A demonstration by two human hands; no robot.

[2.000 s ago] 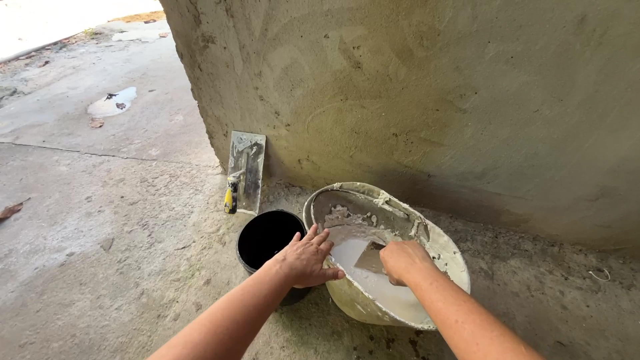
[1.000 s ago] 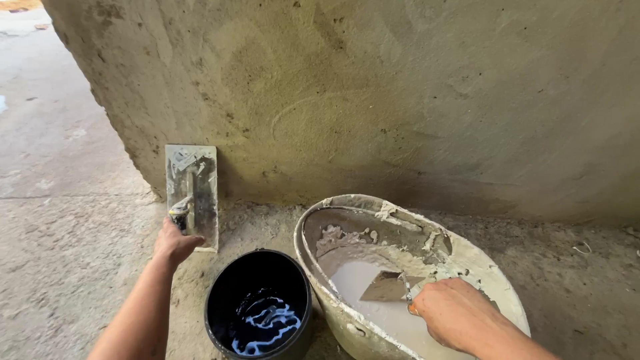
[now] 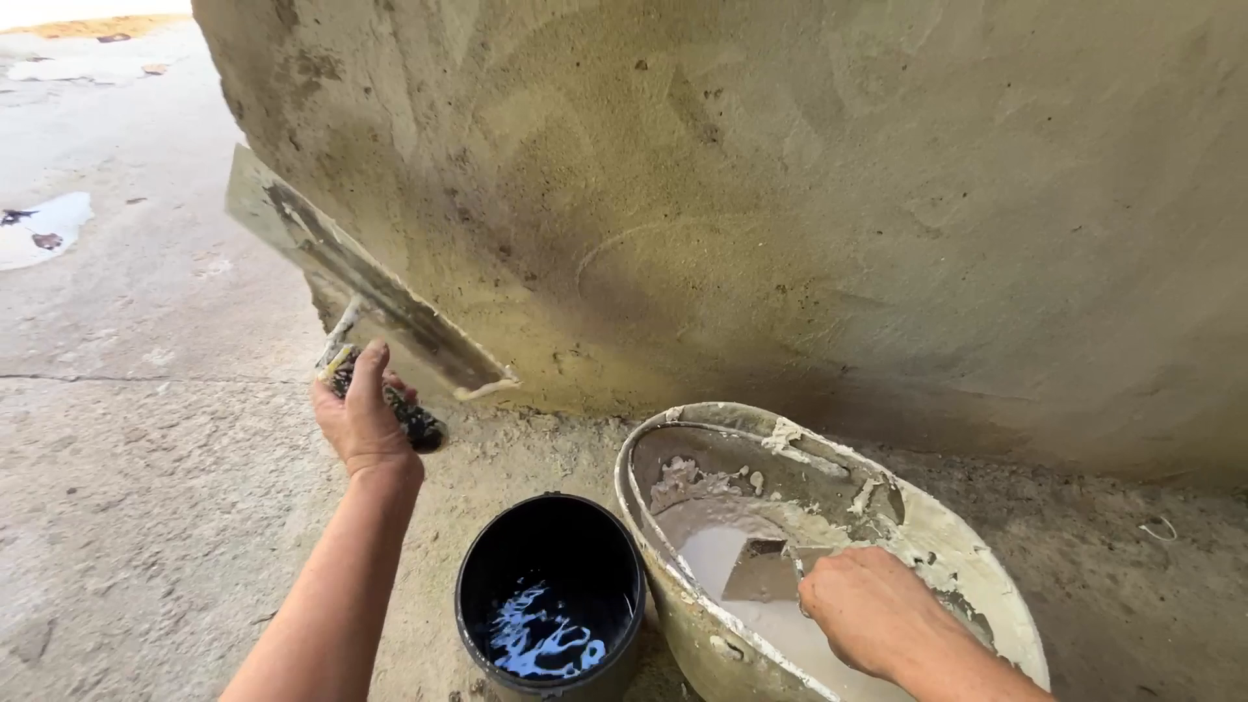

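My left hand (image 3: 366,414) grips the dark handle of a plastering trowel (image 3: 361,283), whose long metal blade is tilted in front of the wall's left edge. My right hand (image 3: 868,604) is closed around the handle of a smaller trowel with a flat metal blade (image 3: 762,571), held low inside an oval tub (image 3: 975,556). Wet, pale plaster mix (image 3: 712,551) lies in the tub, and clumps of it cling to the walls and rim. Between my forearms stands a round black bucket (image 3: 466,604) with rippled, reflecting liquid inside.
A rough plastered wall (image 3: 731,224) rises behind the tub and bucket. Concrete floor (image 3: 146,507) with a crack extends on the left, where a small puddle (image 3: 49,229) holds dark bits. A thin pale scrap (image 3: 1160,529) lies on the ground at right.
My left hand moved from the bucket's side to the plastering trowel, which leaned upright against the wall earlier; it is now gripped and tilted. My right hand still holds the smaller trowel in the tub.
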